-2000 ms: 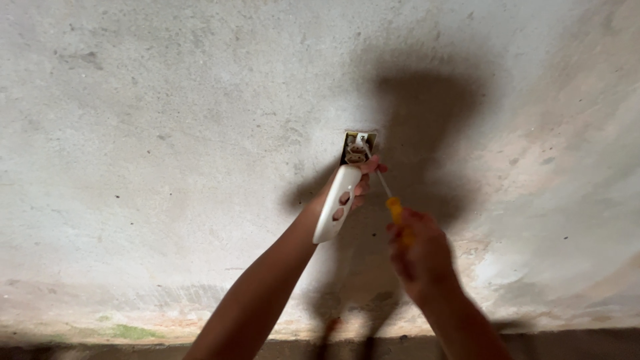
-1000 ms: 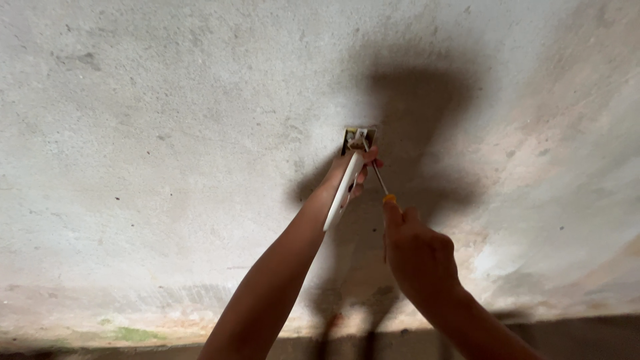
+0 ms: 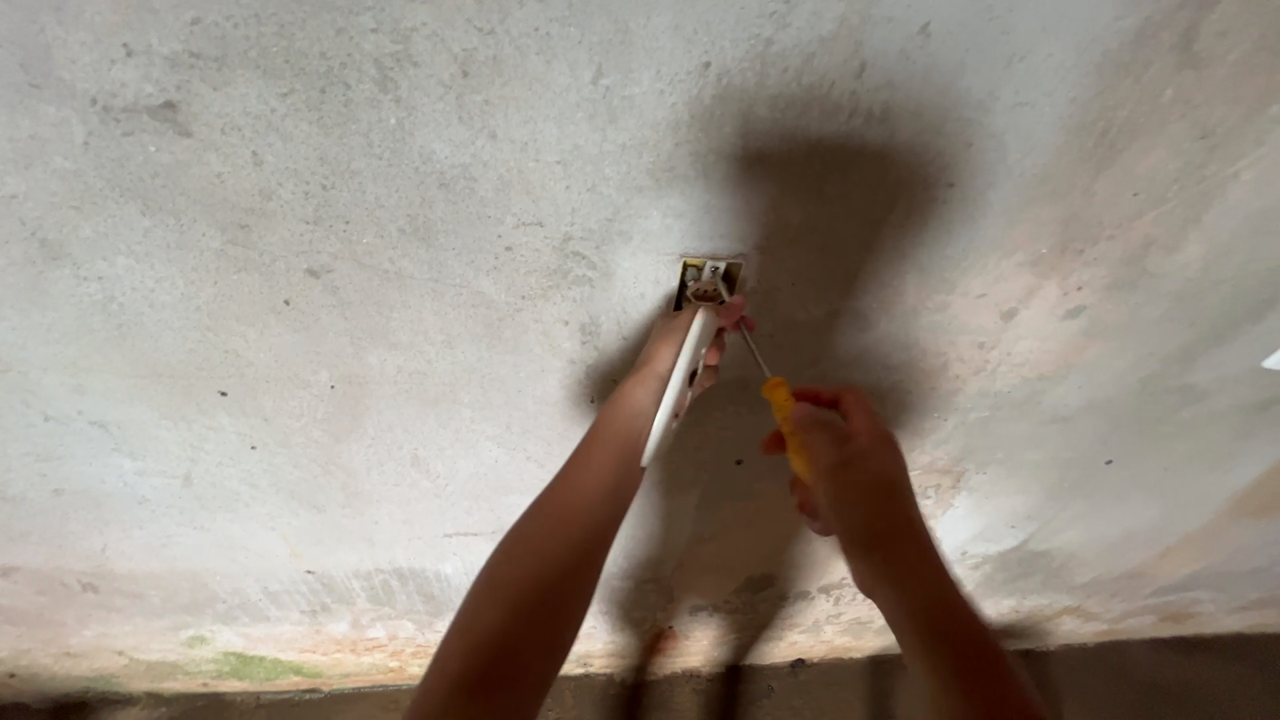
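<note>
My left hand is at the wall box, its fingers at the lower edge of a socket module. A white faceplate with openings hangs edge-on against that hand, gripped or resting there; its hidden side does not show how. In my right hand is a screwdriver with a yellow handle. Its thin metal shaft slants up and left to the fingers of my left hand, beside the module. The tip is hard to make out.
A stained, rough plastered wall surrounds the box. Dark shadows of the head and arms fall across it. Along the bottom runs the dark floor, with a green patch low on the wall at left. A small white thing shows at the right edge.
The faceplate showed its openings from the front two seconds ago and is now turned nearly edge-on. My right hand has shifted on the screwdriver, whose yellow handle shows more than one second ago.
</note>
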